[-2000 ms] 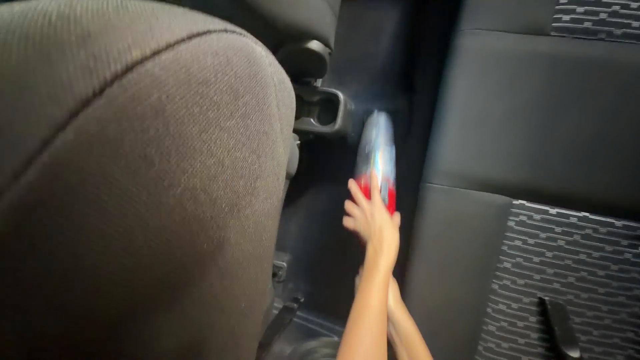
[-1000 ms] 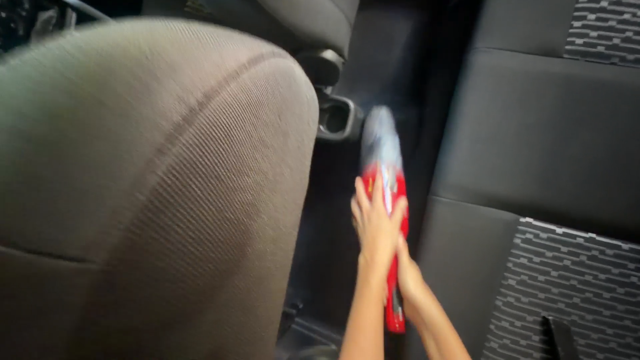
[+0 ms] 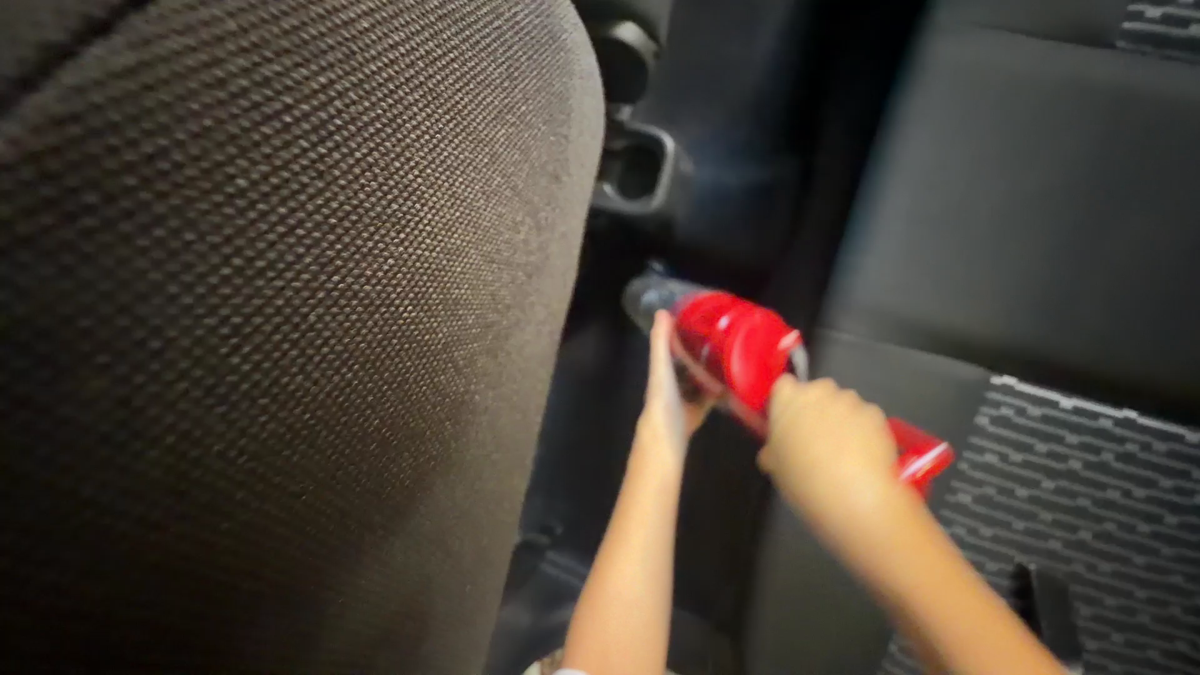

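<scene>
A red handheld vacuum cleaner [image 3: 736, 347] with a clear front end lies slantwise over the car's rear footwell, its clear end toward the upper left. My right hand [image 3: 830, 436] is closed round its handle, and the red rear end shows beyond the knuckles. My left hand [image 3: 673, 384] is under and beside the front part of the body, its fingers partly hidden by it; it appears to support the vacuum there. Motion blur softens the hands and the vacuum.
A front seat's textured fabric back [image 3: 375, 281] fills the left side. Behind the centre console is a cup holder [image 3: 642, 173]. On the right lies the rear seat [image 3: 1031, 206], with patterned fabric and a dark seat-belt buckle [image 3: 1041, 600].
The vacuum has turned from pointing away to pointing toward the upper left, nearer the front seat. My hands have moved apart along it, the right one now round the handle.
</scene>
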